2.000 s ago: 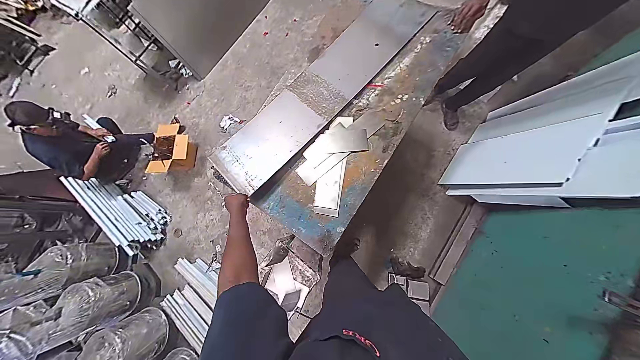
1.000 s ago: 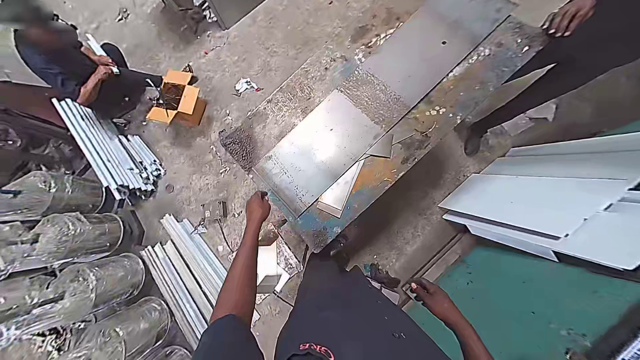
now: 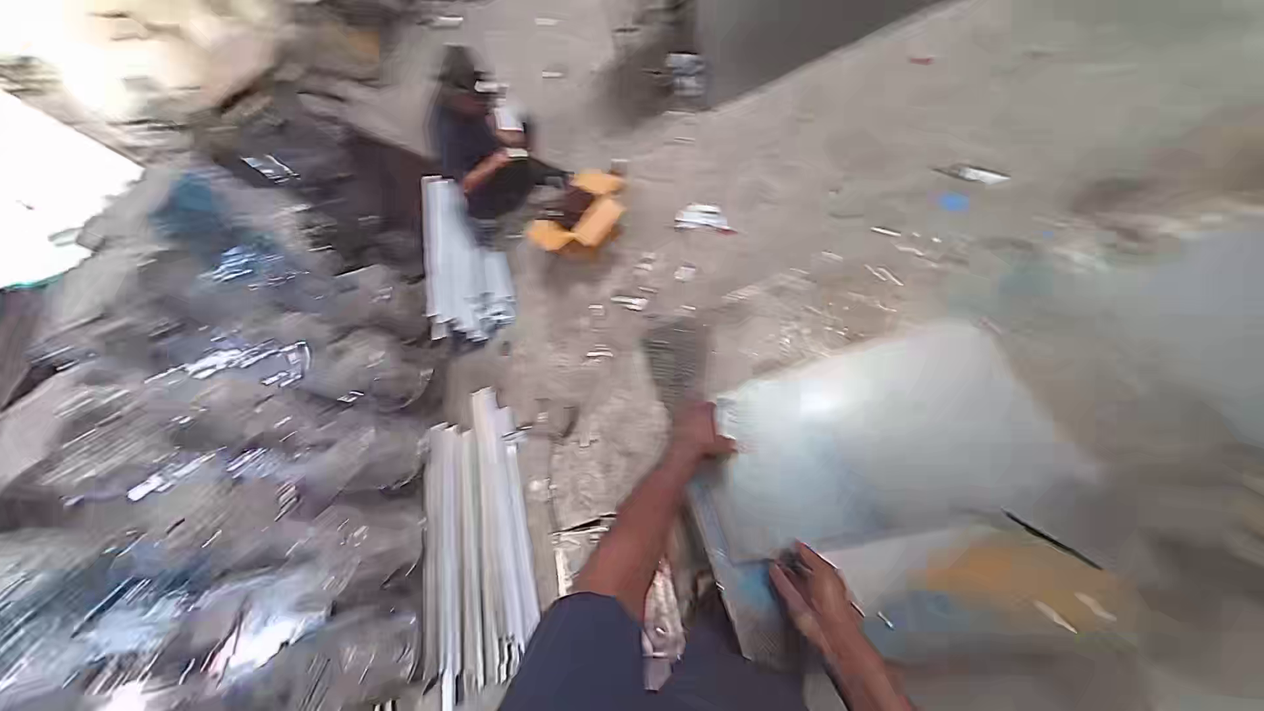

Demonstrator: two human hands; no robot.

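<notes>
Blurred by motion, a grey metal sheet (image 3: 889,425) lies over a paint-stained table (image 3: 746,602). My left hand (image 3: 703,432) grips the sheet's left corner, its fingers at the edge. Near the sheet's lower corner is my right hand (image 3: 810,588), with fingers bent toward the edge; whether it grips the metal cannot be told. Part of another flat piece shows on the table below the sheet, right of my right hand.
Long pale metal profiles (image 3: 474,553) lie on the floor at left, with another bundle (image 3: 459,262) beyond. A seated person (image 3: 479,148) is beside an open cardboard box (image 3: 583,222). Plastic-wrapped items (image 3: 247,444) fill the left side.
The view has swung strongly to the left. My right hand has come up to the sheet's lower corner. My left hand remains at the sheet's left corner.
</notes>
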